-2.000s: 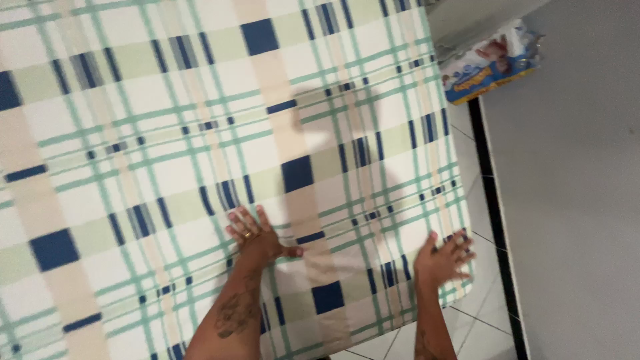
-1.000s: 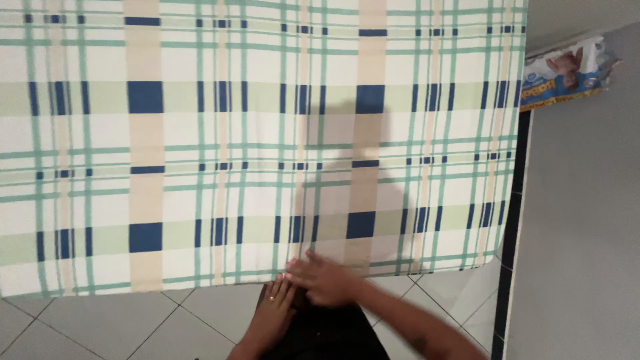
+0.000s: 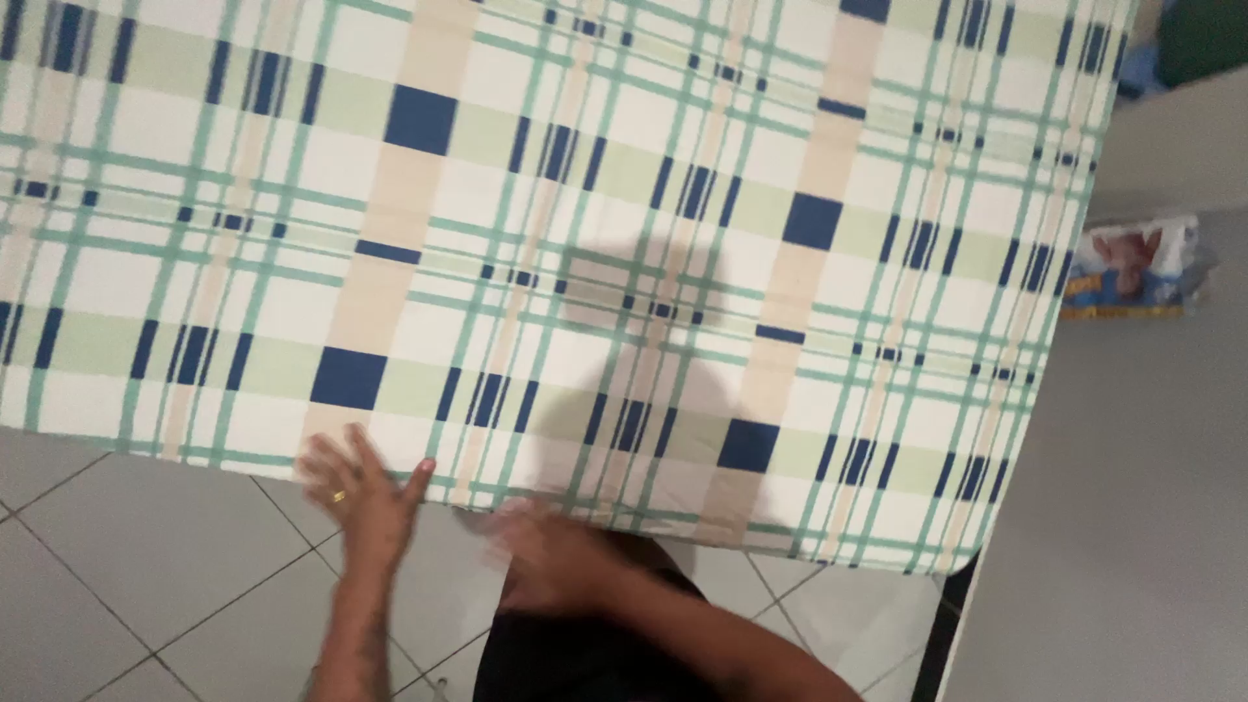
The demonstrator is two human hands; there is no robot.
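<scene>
A plaid sheet in white, green, beige and navy lies over a broad flat surface, probably a mattress, with slight creases along its near edge. My left hand, wearing a ring, is spread at that near edge, fingertips over the sheet and nothing held. Right of it, my right hand is blurred by motion beside the same edge, above my leg. Whether its fingers touch or pinch the fabric is unclear. A shadow falls across the sheet.
White floor tiles with dark joints run along the near side. A grey wall stands at the right. A plastic-wrapped package sits past the right edge, with a dark green object above it.
Two seconds ago both hands lay spread apart on the sheet near its right corner; one second ago they were together at the near edge. Now they are apart again, the left hand farther left along that edge.
</scene>
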